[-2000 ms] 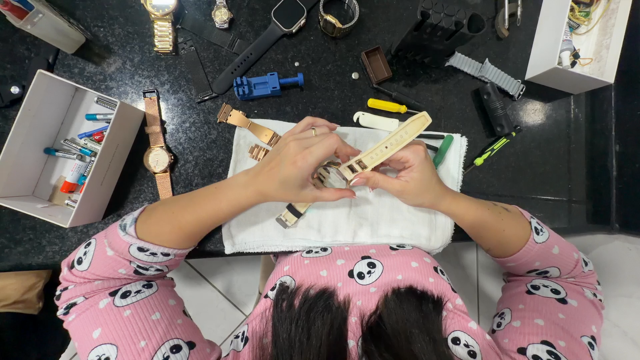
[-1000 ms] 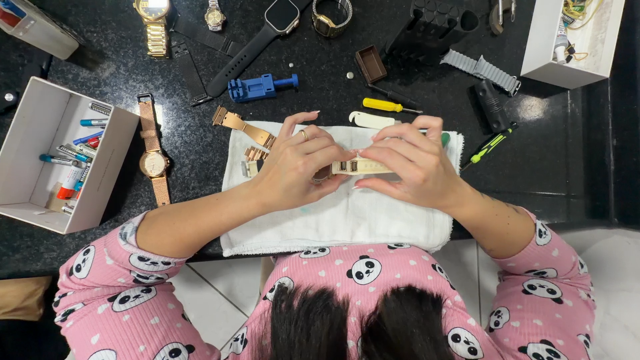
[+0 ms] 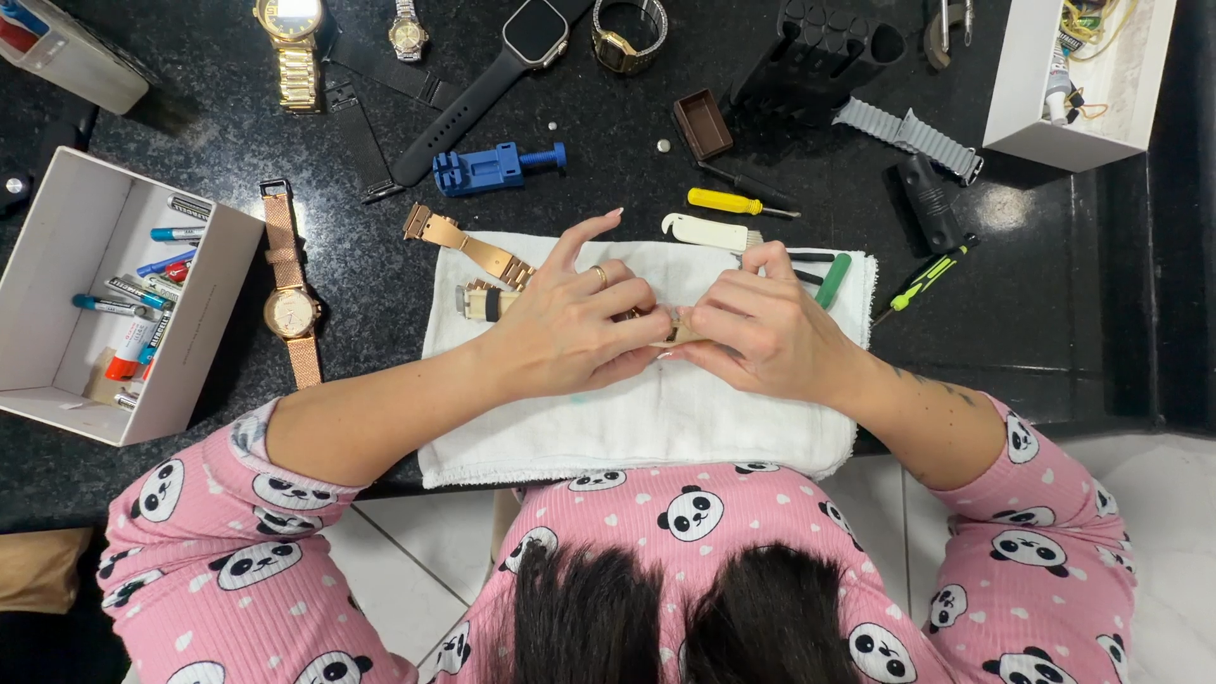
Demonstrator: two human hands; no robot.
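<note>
Over a folded white towel [image 3: 646,427], my left hand [image 3: 584,323] and my right hand [image 3: 760,328] meet, fingertips almost touching. Both grip a cream watch strap [image 3: 686,334], mostly hidden by my fingers; its metal end part shows a little between them. A cream strap end with a black loop and a buckle [image 3: 480,302] sticks out left of my left hand. Behind it a rose-gold metal watch band [image 3: 465,245] lies partly on the towel. A white hooked brush [image 3: 708,231] and a green-handled tool [image 3: 833,281] lie by my right hand.
A blue link-removal holder [image 3: 494,169], a yellow screwdriver [image 3: 727,201] and a smartwatch [image 3: 535,33] lie beyond the towel. A rose-gold mesh watch [image 3: 292,312] and a white box [image 3: 214,323] of batteries and tubes are at left. A green-and-black screwdriver [image 3: 926,277] lies right.
The cream strap, extending past my right hand two seconds ago, is now mostly covered by my fingers. My right hand has turned over it, and my hands have closed in around it.
</note>
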